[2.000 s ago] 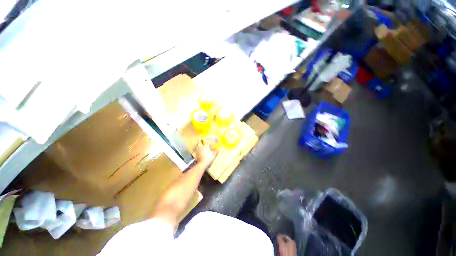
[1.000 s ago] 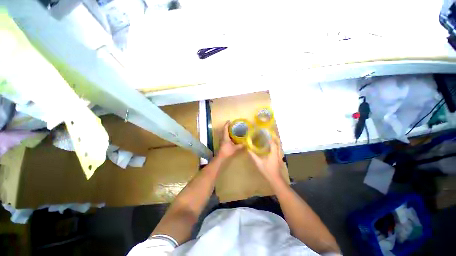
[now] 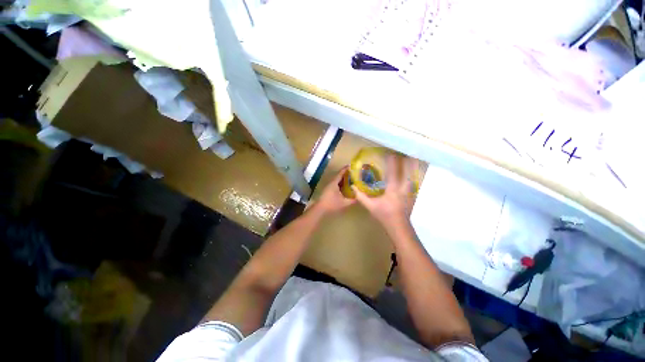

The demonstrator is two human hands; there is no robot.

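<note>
Yellow tape rolls stand close together on brown cardboard in front of me, below the edge of the white bench. My left hand is at the left side of the rolls with its fingers against them. My right hand is at their right and near side, its thumb on the front roll and its fingers blurred. The hands hide part of the rolls, so I cannot tell how many there are.
A black corded tool lies at right beside a red spot. A black clip-like item lies on the white bench. A grey post slants down at left. Whitish crumpled wraps lie on cardboard at left.
The view has turned and moved closer to the bench. The rolls, spread apart a second ago, now appear bunched between my hands. The blue basket has left the view.
</note>
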